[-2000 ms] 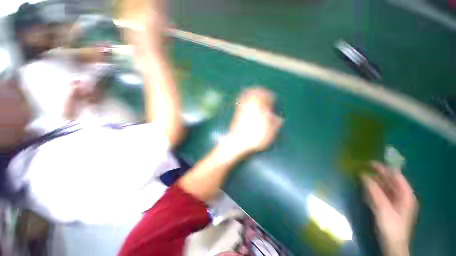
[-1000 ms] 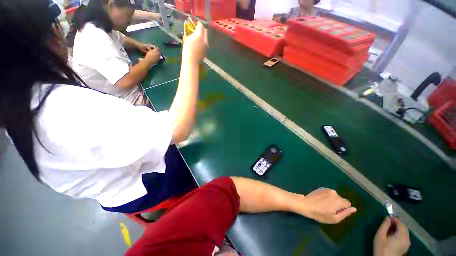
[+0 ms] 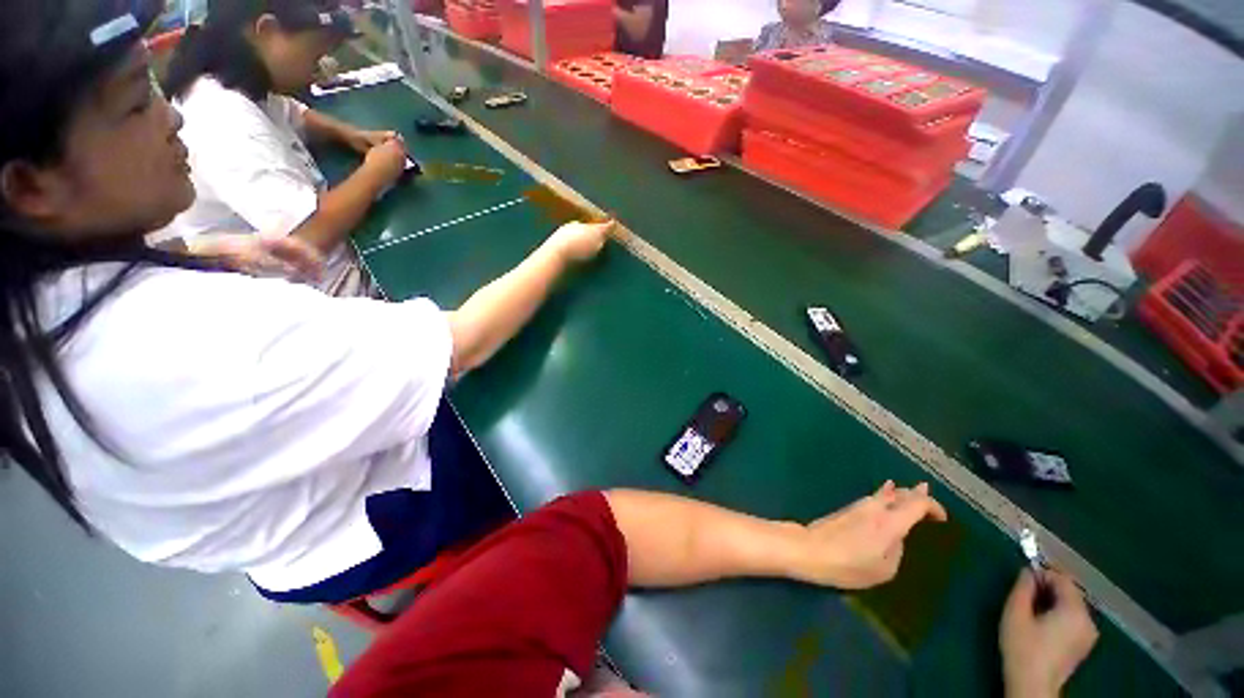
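My left hand (image 3: 873, 539), below a red sleeve, is over the amber tape (image 3: 911, 589) on the green bench. Its fingers are partly spread and nothing shows in them. My right hand (image 3: 1046, 634) is at the lower right, cut by the bottom edge, and holds the tweezers (image 3: 1033, 552) with a whitish end pointing up toward the divider. A black phone body (image 3: 705, 436) lies on the bench left of my left hand. Two more phone bodies lie beyond the divider, one upper (image 3: 832, 338) and one near my right hand (image 3: 1023, 464).
A pale divider strip (image 3: 764, 334) runs diagonally across the green surface. Two people in white shirts sit at the left; the nearer one's hand (image 3: 587, 241) is at the divider. Red trays (image 3: 853, 177) are stacked beyond it, with a small orange-white phone (image 3: 694, 164) beside them.
The view has shifted slightly. The phones beyond the divider have moved left and away. My left fingers have spread and lifted a little. The neighbour's raised hand has come down to the divider.
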